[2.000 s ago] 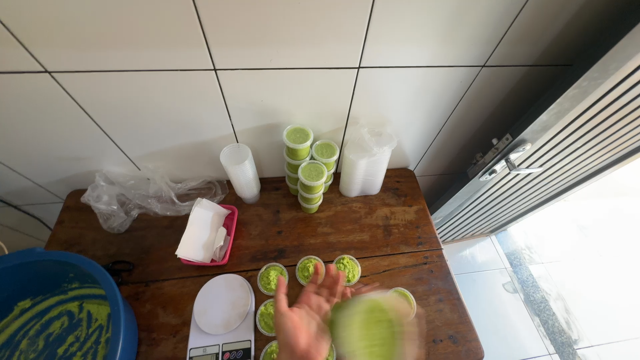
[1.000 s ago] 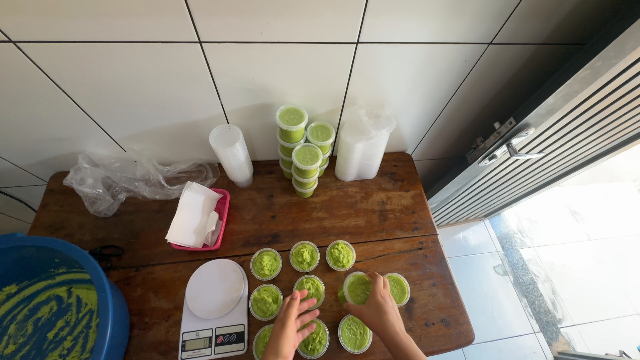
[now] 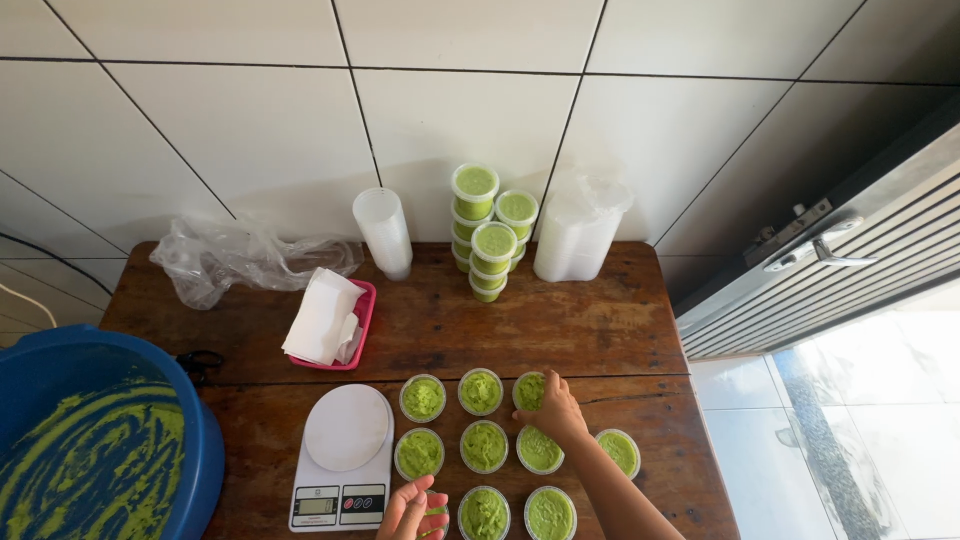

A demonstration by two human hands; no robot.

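Observation:
My right hand (image 3: 553,409) grips the rim of an open plastic cup of green paste (image 3: 529,391), the rightmost in the back row. Its fingers hide the cup's right side. My left hand (image 3: 412,510), fingers apart and holding nothing, hovers partly over a front-left cup (image 3: 435,517). Other open cups of green paste stand around them in rows, such as the middle one (image 3: 484,446) and a smoother-topped one (image 3: 550,514). A further cup (image 3: 618,454) stands apart on the right. The white kitchen scale (image 3: 347,427) is left of the cups with a bare platform.
Behind stand stacked lidded cups (image 3: 475,184), a stack of clear cups (image 3: 384,232) and bagged cups (image 3: 581,229). Plastic film (image 3: 240,255), a pink tray (image 3: 365,315) with white paper, scissors (image 3: 199,361) and a blue basin (image 3: 202,442) lie leftward on the wooden table (image 3: 420,330).
My right hand has let go of a smooth-topped cup, now in the middle row, and moved up to the back-right cup. My left hand has moved down and left.

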